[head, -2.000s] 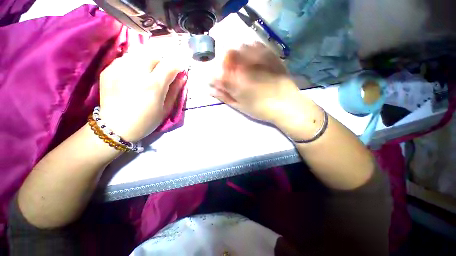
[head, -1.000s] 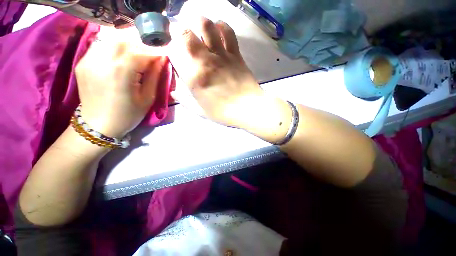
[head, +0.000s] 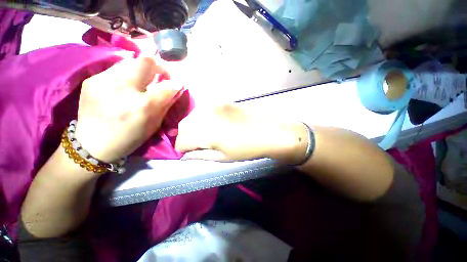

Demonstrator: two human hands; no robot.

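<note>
Magenta fabric (head: 46,77) lies in large folds at the left, and a narrow part of it lies between my hands. My left hand (head: 118,105) is closed on this fabric just below the machine's grey fitting (head: 171,45). My right hand (head: 220,134) is beside it to the right, with its fingers curled at the fabric's lower edge near the table's front. Its fingertips are partly hidden, so its hold is unclear. Glare washes out the needle area.
The sewing machine head (head: 123,13) is at the top. Thread snips (head: 269,24) lie right of it, beside a heap of light-blue pieces (head: 333,38). A light-blue tape roll (head: 381,88) and printed paper (head: 440,82) are at the right. The table's front edge (head: 194,183) carries a strip.
My right hand has moved from beside the machine head down to the fabric near the table's front edge. My left hand still holds the fabric.
</note>
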